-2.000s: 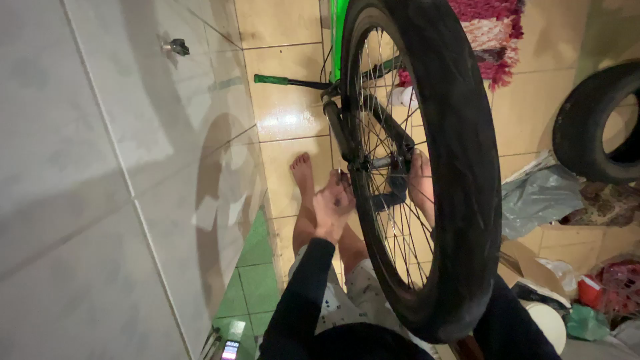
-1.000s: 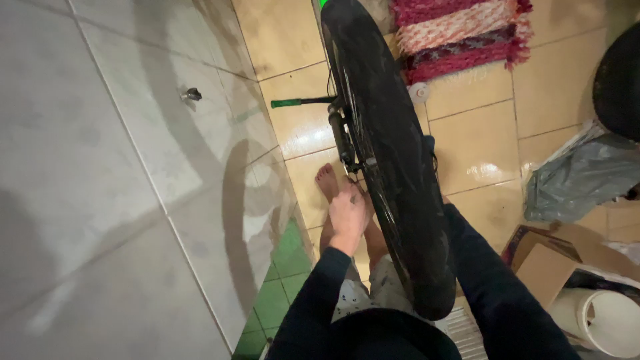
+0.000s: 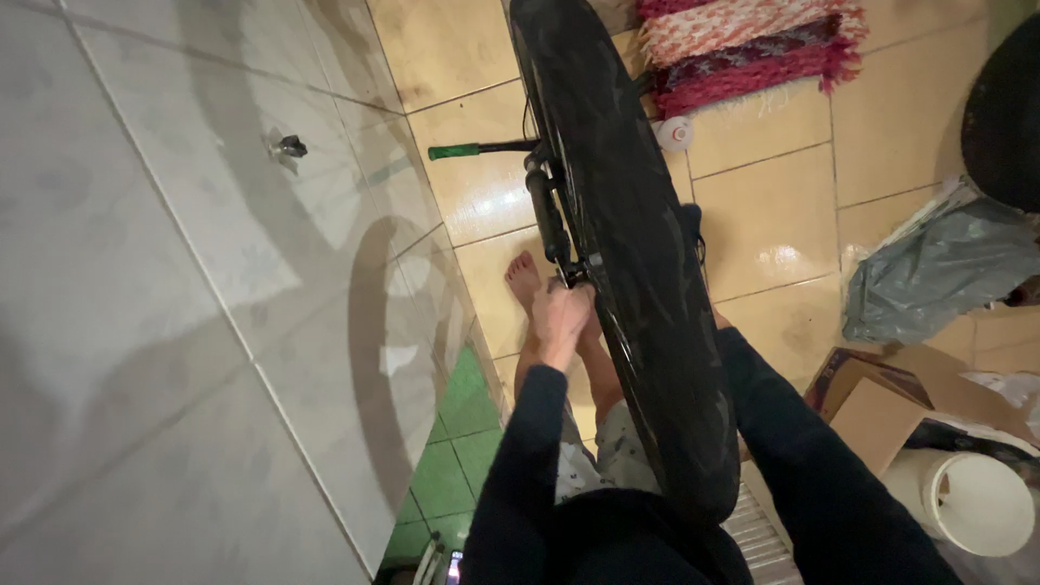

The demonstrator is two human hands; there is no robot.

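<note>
A bicycle wheel's black tyre point(image 3: 630, 244) runs upright down the middle of the view, close to my body. Left of it are a fork leg point(image 3: 546, 211) and a handlebar grip in green point(image 3: 453, 152). My left hand point(image 3: 562, 317) is at the lower end of the fork leg, by the wheel axle; its fingertips are partly hidden, and what they grasp cannot be made out. My right hand point(image 3: 720, 320) is on the other side of the tyre, which hides nearly all of it, so its hold does not show.
A tiled wall with a metal valve point(image 3: 289, 146) rises at left. A woven rug point(image 3: 747, 49) and a white bottle point(image 3: 674, 133) lie beyond the wheel. At right are another tyre point(image 3: 1007, 122), a grey plastic bag point(image 3: 934, 260), a cardboard box point(image 3: 877, 418) and a white bucket point(image 3: 934, 496).
The wheel has turned from a slanted side view, with spokes showing, to nearly edge-on. My right hand, visible by the hub two seconds ago, is now mostly behind the tyre. The view has shifted.
</note>
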